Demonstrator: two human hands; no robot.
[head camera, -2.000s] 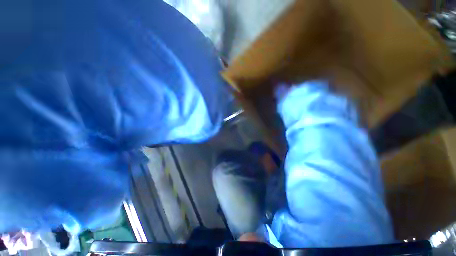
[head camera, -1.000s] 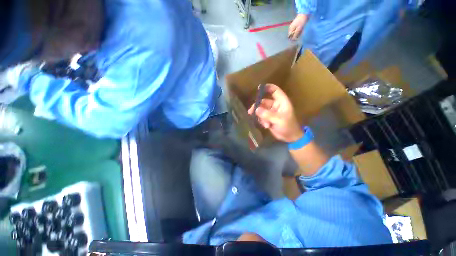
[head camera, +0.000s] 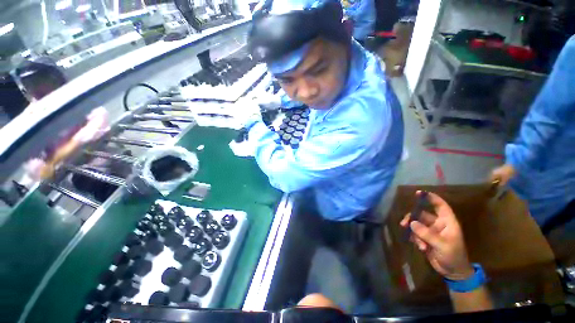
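My bare right hand (head camera: 439, 234), with a blue wristband, is raised at the lower right in front of a cardboard box. Its fingers pinch a small dark component (head camera: 423, 205), too small to name. My left hand cannot be made out; only a bit of skin shows at the bottom edge. A white foam tray (head camera: 234, 247) lies on the green bench at the lower left. It holds many black round parts (head camera: 200, 285), matte at the front and left, glossy ones grouped at the back and right.
A coworker (head camera: 334, 145) in blue smock and cap stands beyond the tray, hands at another tray. A clear plastic bag (head camera: 169, 169) and a small metal plate (head camera: 198, 190) lie behind my tray. An open cardboard box (head camera: 492, 252) is at the right, with another person (head camera: 547, 139) beside it.
The view has swung up and left, showing more bench and the whole coworker. My right hand, still pinching the dark component, now appears farther right and lower.
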